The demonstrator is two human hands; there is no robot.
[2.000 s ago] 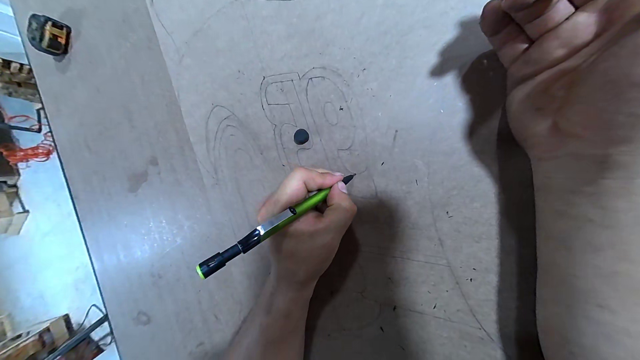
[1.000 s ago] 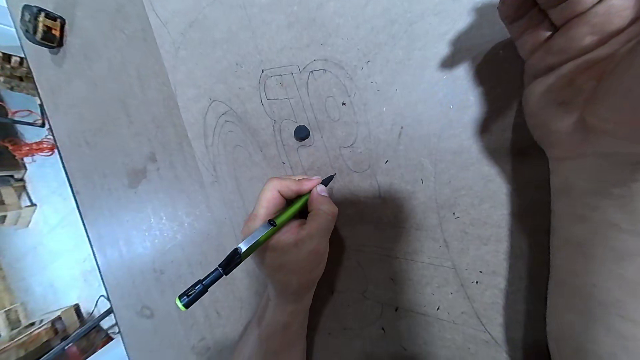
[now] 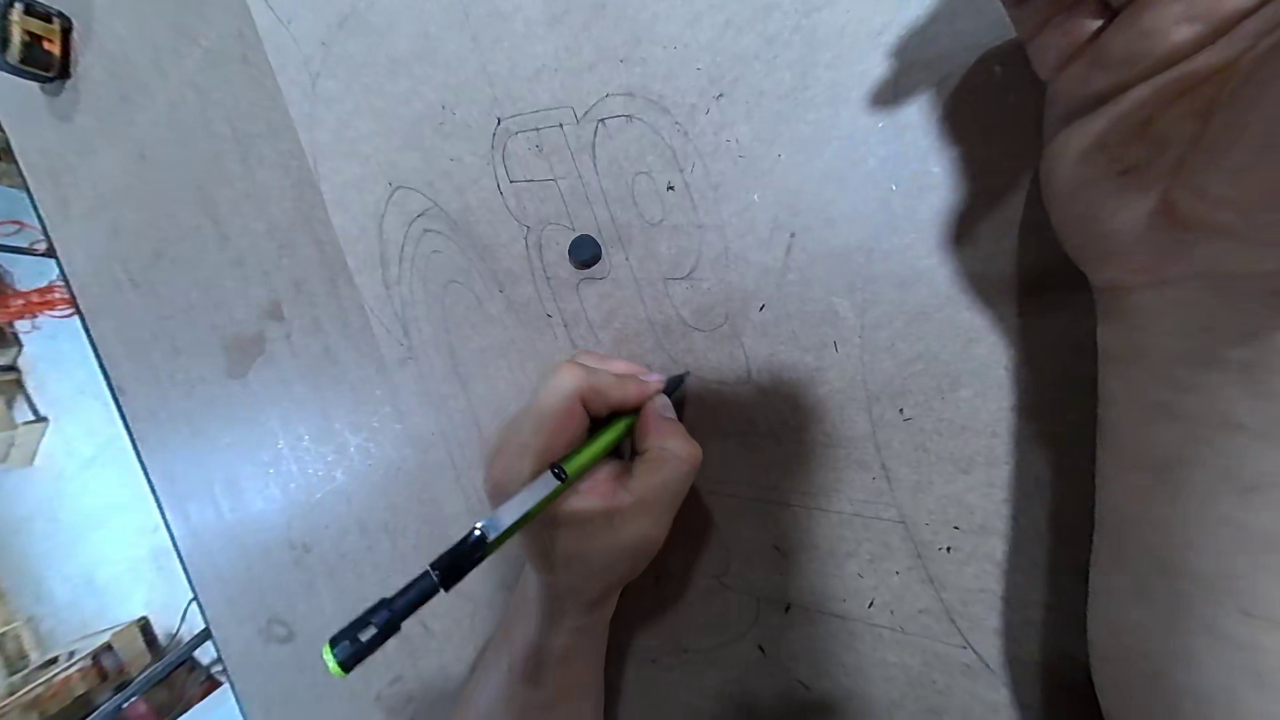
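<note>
My left hand (image 3: 610, 470) grips a green and black mechanical pencil (image 3: 595, 450), held between thumb and fingers. The pencil's dark tip rests at or just above a brown board (image 3: 850, 200), below a drawing of outlined, rounded shapes (image 3: 535, 150). A round black dot or disc (image 3: 585, 252) lies among those lines. Curved nested pencil lines (image 3: 420, 225) are to the left of it. My right hand (image 3: 1160, 140) is at the upper right, palm side showing, with its fingers largely cut off by the frame; nothing is seen in it.
A black and yellow tape measure (image 3: 36, 40) sits at the top left on the work surface (image 3: 200, 400). Beyond the left edge of that surface, orange cord (image 3: 35, 300) and wooden pieces (image 3: 90, 660) are visible lower down. Small dark specks dot the board.
My left hand, still holding the pencil, has shifted slightly among the lines. The curled fingers of my right hand, visible two seconds ago, are now mostly outside the frame.
</note>
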